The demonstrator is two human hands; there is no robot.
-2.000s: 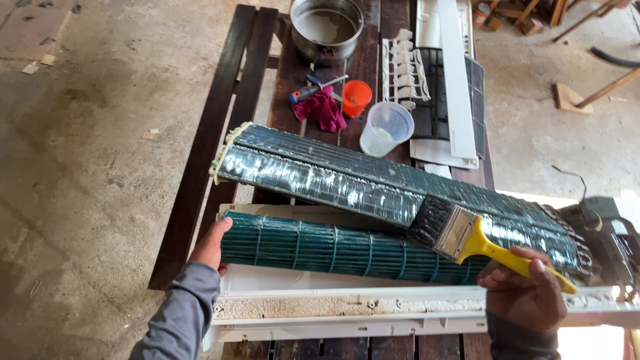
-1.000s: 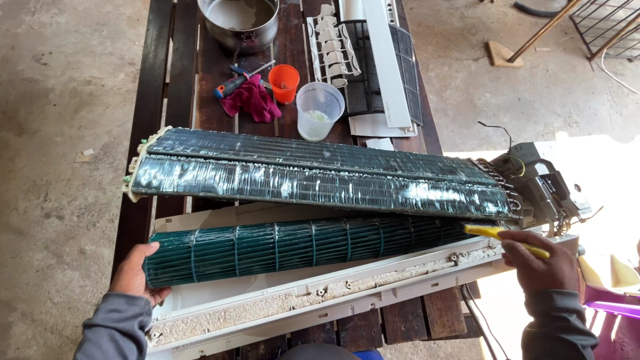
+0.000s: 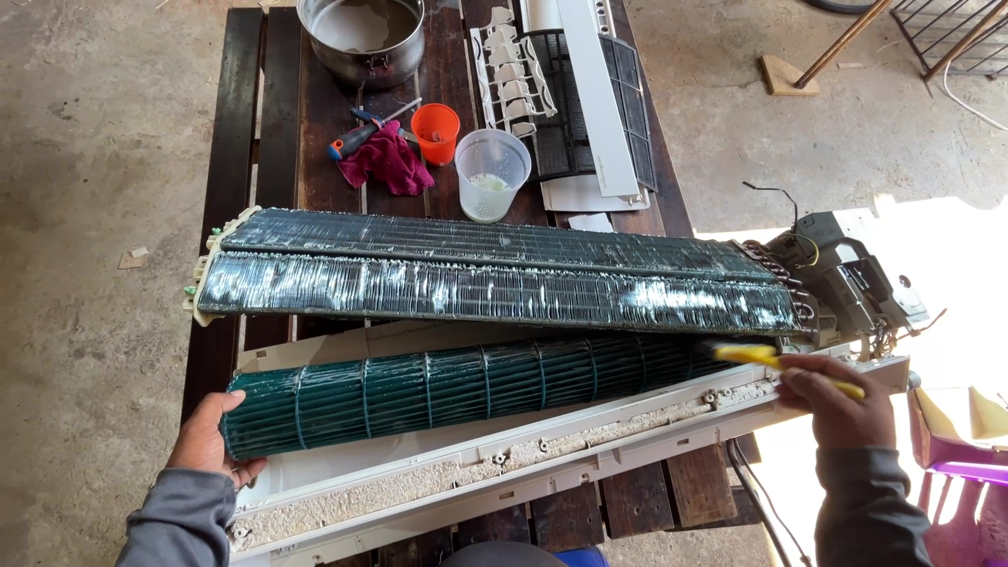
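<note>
A green cylindrical blower fan of an air conditioner lies slantwise in its white plastic housing. My left hand grips the fan's left end, thumb on top and fingers below. In my right hand is a paintbrush with a yellow handle; its blurred bristles are at the fan's right part, beneath the coil's edge. Behind the fan stretches the finned evaporator coil, its fins shiny and wet-looking, with bent copper tubes at its right end.
Beyond the coil stand a metal pot of cloudy liquid, an orange cup and a clear plastic tub. A screwdriver touches a magenta cloth. Mesh filters and white louvers lie farther right. A control unit adjoins the coil.
The brush, over the coil's right part two seconds ago, is now down at the fan's right part. My left hand remains at the fan's left end. The view has shifted.
</note>
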